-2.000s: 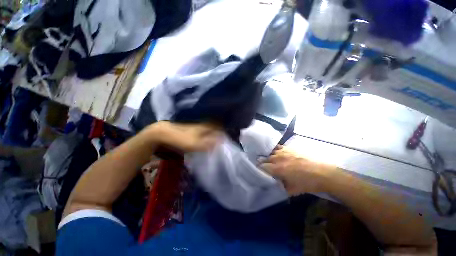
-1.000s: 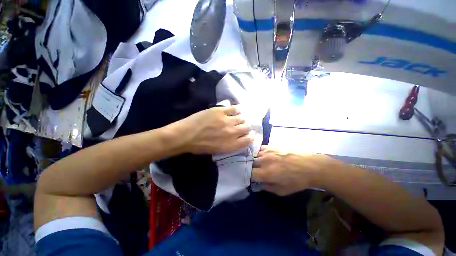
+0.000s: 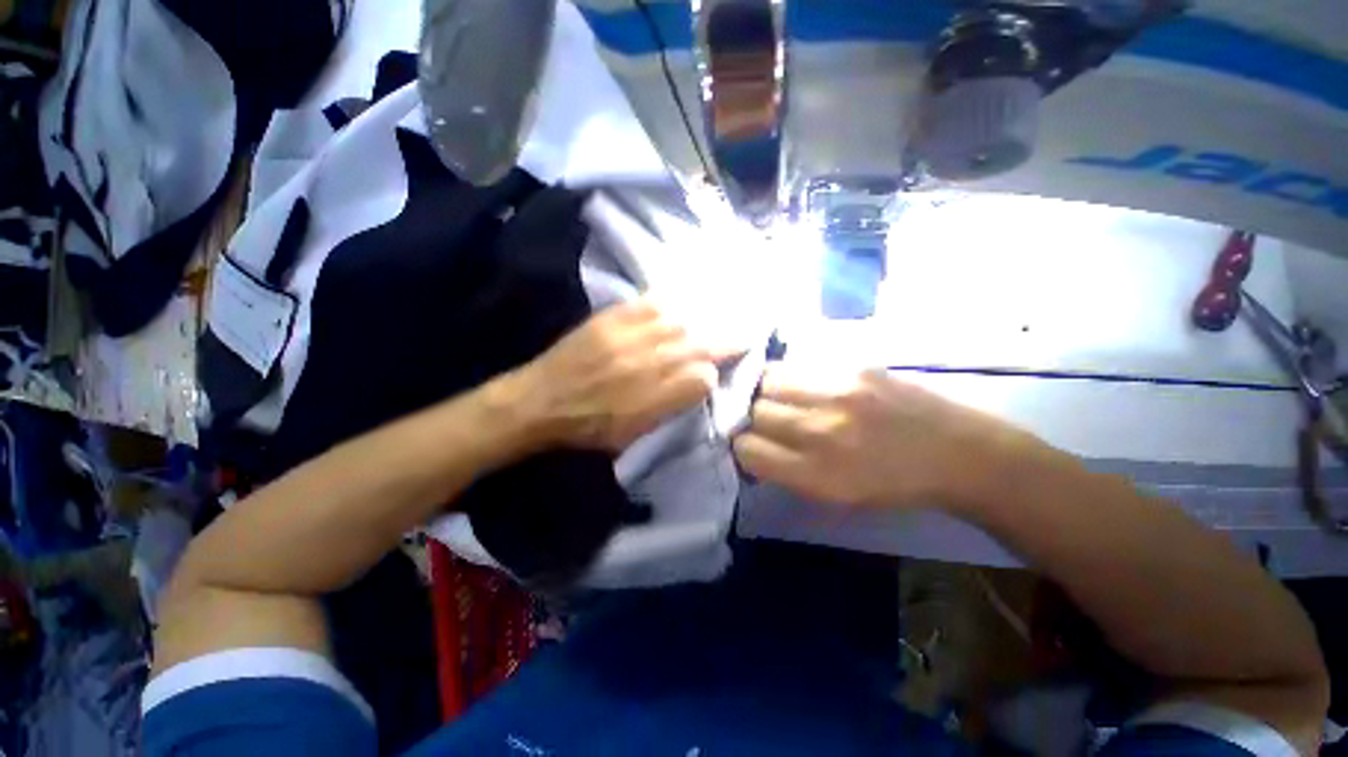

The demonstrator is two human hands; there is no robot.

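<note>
The garment piece (image 3: 385, 281), pale grey-white with large black sections, lies left of the needle area and hangs over the table's front edge. My left hand (image 3: 628, 377) rests on its pale part, fingers pressed on the cloth. My right hand (image 3: 828, 436) holds the right edge of the cloth between thumb and curled fingers, close to my left fingertips. A small dark bit of cloth sticks up between the hands. The white sewing machine (image 3: 1153, 119) stands above; its presser foot and needle are lost in bright glare.
An oval grey attachment (image 3: 481, 89) hangs left of the needle. A dark-red handled tool (image 3: 1224, 281) and scissors (image 3: 1313, 429) lie at the right. Black and pale work pieces (image 3: 148, 133) are heaped at the left. A red crate (image 3: 448, 629) is below the table edge.
Two seconds ago the cloth was bunched and blurred in both hands; now it lies spread at the machine. Over the last second the hands stay close together and my view has moved nearer the machine.
</note>
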